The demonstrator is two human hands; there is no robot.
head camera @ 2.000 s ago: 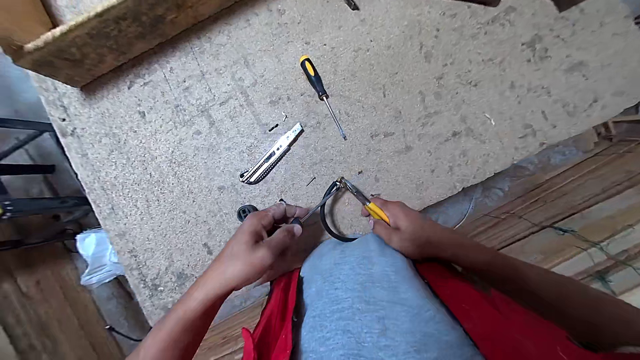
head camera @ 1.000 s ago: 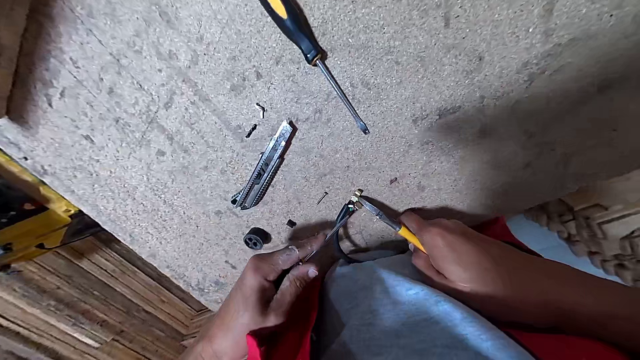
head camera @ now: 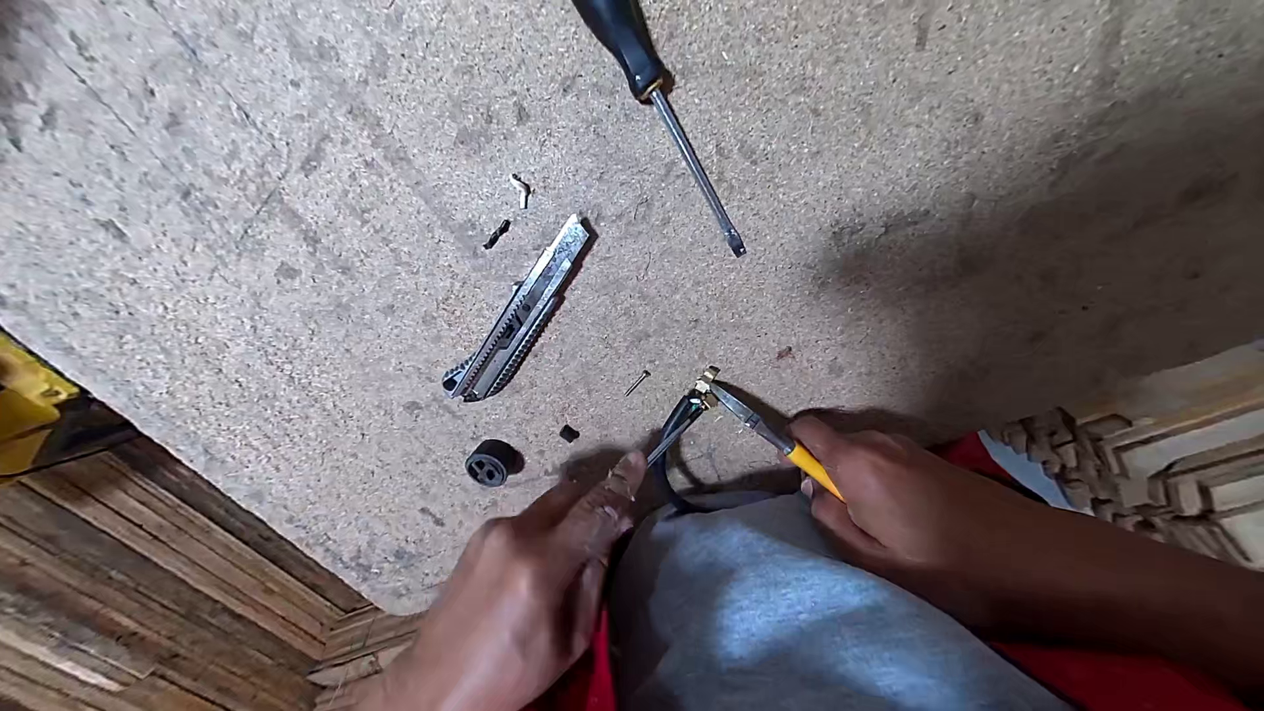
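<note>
My left hand grips a thin metal shaft, probably a screwdriver's, whose tip reaches a small brass fitting on a black cable. My right hand holds pliers with yellow grips, and their jaws touch the brass fitting. A small screw lies just left of the fitting. Further left are a tiny black piece and a round black plastic part. A utility knife lies beyond them, and a black-handled screwdriver rests at the top.
The work surface is a speckled board. Small scraps, one pale and one black, lie above the knife. Wooden slats and a yellow object are past the left edge; stacked wood pieces stand at the right.
The view has moved closer to the board. Both hands stay at the brass fitting, with the pliers still in my right hand.
</note>
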